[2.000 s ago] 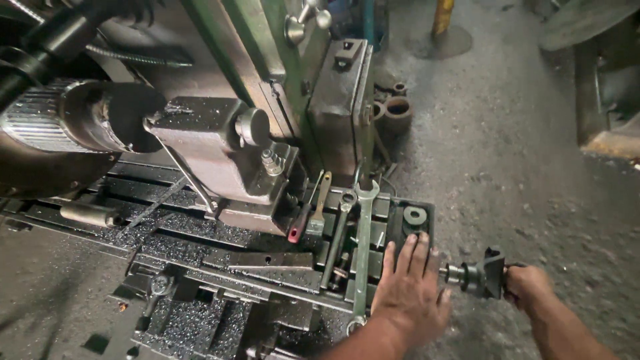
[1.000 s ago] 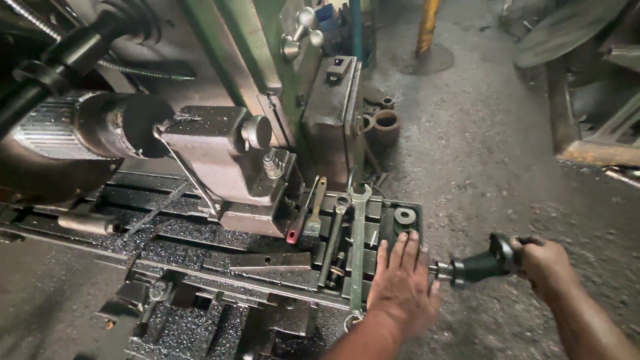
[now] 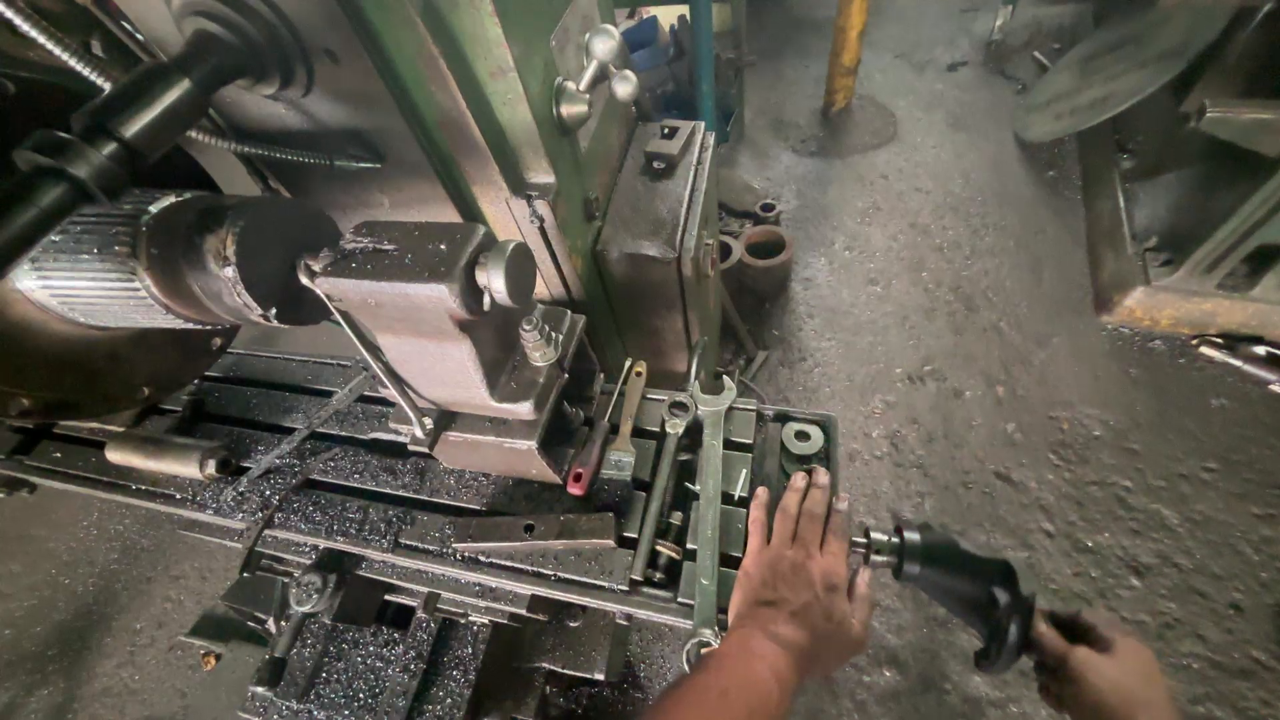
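Observation:
My left hand (image 3: 805,575) lies flat with its fingers apart on the right end of a milling machine's slotted table (image 3: 825,430), just below a steel washer (image 3: 802,438). To its right, my right hand (image 3: 1100,665) is closed around the handle of a black crank (image 3: 960,580), whose hub sits on a shaft at the table's end. A long open-end wrench (image 3: 712,480) lies beside my left hand. Left of it are a ring wrench (image 3: 660,500), a flat brush (image 3: 622,455) and a screwdriver with a red-tipped handle (image 3: 590,455).
A metal tailstock (image 3: 420,320) stands on the table against a ribbed cylindrical workpiece (image 3: 85,265). Metal chips (image 3: 350,510) cover parts of the table and the knee below. Pipe rings (image 3: 768,250) lie on the floor behind, near a yellow post (image 3: 846,60).
My right hand has turned the crank; its handle was higher one second ago and is now lower. My left hand has stayed on the table's end.

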